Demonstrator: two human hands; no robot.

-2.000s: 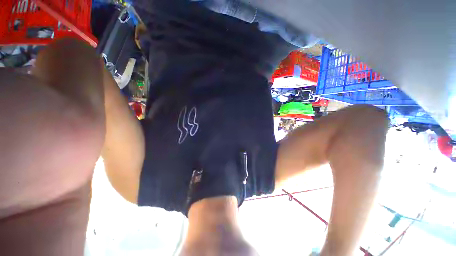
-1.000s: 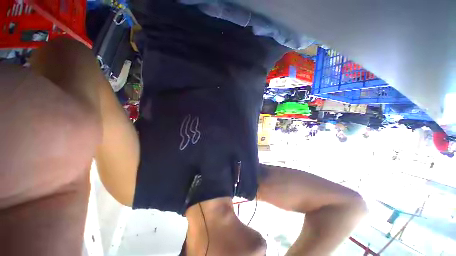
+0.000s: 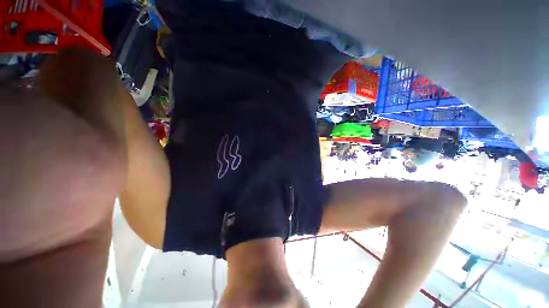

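Note:
Neither of my hands can be made out. The view is upside down. A dark shirt [image 3: 253, 114] with a small pale outline print and two zips fills the middle, on a person whose neck [image 3: 256, 255] is at the bottom. A bent bare arm [image 3: 415, 204] is at the right; its hand is cut off by the bottom edge. Another bare arm [image 3: 144, 180] is at the left, with large blurred skin [image 3: 54, 174] very near the camera. No fingers or held work piece show.
A red basket [image 3: 51, 27] is at the upper left. A blue crate [image 3: 415, 99] and a red box [image 3: 355, 81] are at the upper right, near bright green cloth [image 3: 352, 130]. A grey surface [image 3: 469, 48] crosses the upper right corner. Red pipes [image 3: 367, 248] show against a bright white background.
Since one second ago, the right-hand arm's elbow has moved up and outward in the picture. The neck now looks straighter. The large skin area at the left has barely moved.

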